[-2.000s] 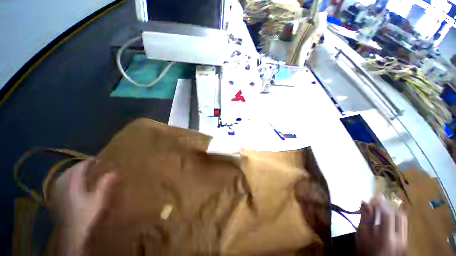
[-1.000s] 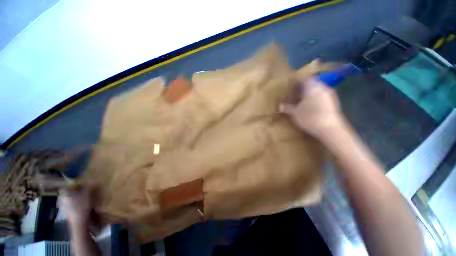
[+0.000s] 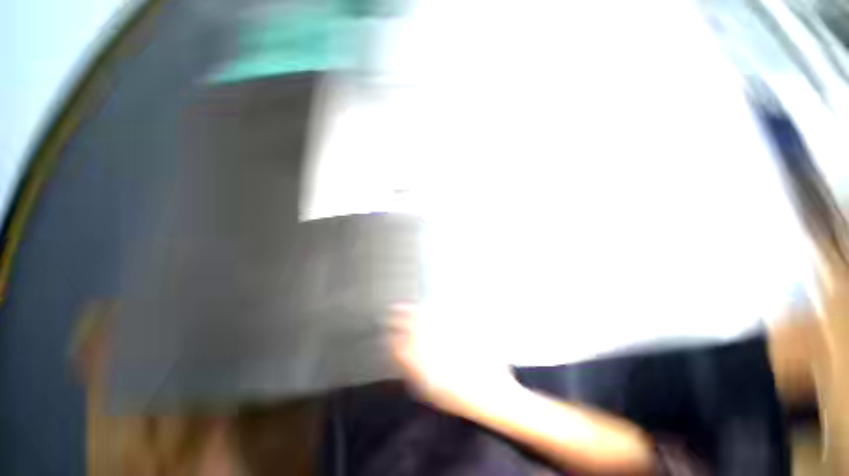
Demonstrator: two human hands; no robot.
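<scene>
The whole view is strongly blurred. My right hand [image 3: 406,337] is at the near edge of the table, with the forearm reaching in from the lower right. No cloth shows in it, but its fingers are too blurred to read. Brown cloth [image 3: 279,439] shows at the bottom left, below the grey surface. A blurred skin-toned patch lies among this cloth at the bottom edge and may be my left hand [image 3: 216,456]. Its fingers and any hold on the cloth cannot be made out.
The white machine table [image 3: 596,223] is overexposed and fills the centre and right. A grey surface [image 3: 251,251] lies left of it, with a teal patch [image 3: 279,45] at the top. Tan-brown material [image 3: 827,325] stands at the right edge. Dark clothing shows below the table.
The view has swung back from the floor at left to the machine table. The spread bag is no longer held up in front; only brown cloth at the lower left shows. My right hand is lower and nearer the centre.
</scene>
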